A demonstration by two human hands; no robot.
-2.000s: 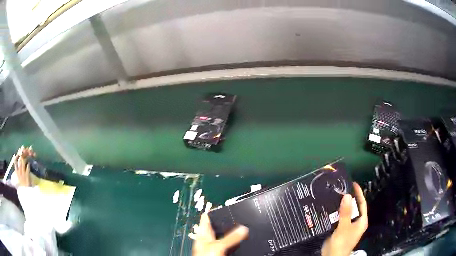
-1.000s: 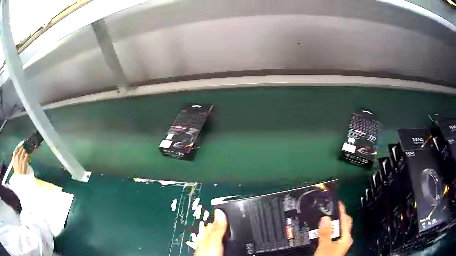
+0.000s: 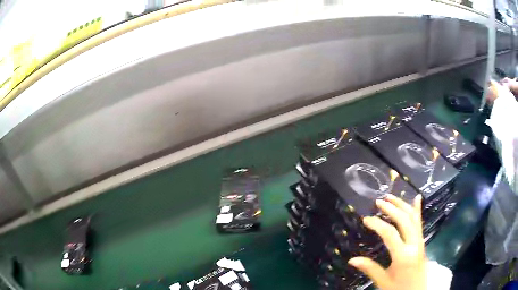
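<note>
My right hand point(image 3: 397, 243) is over the front of the nearest stack of black retail boxes point(image 3: 363, 175), fingers spread, with nothing held in it. The stacked boxes stand in rows at the right, ring picture up. Part of another black box point(image 3: 218, 280) with white stickers point(image 3: 229, 277) shows at the bottom edge, cut off by the frame. My left hand is out of the picture.
One black box point(image 3: 239, 198) lies on the green surface point(image 3: 153, 232) left of the stacks, and another point(image 3: 76, 243) lies further left. A grey metal shelf point(image 3: 227, 85) runs behind. At the far right another person's white sleeve point(image 3: 505, 130) and hands show near small dark items.
The view has swung right. The box that both hands held is no longer in them. My right hand has moved to the stacks, and my left hand has left the picture.
</note>
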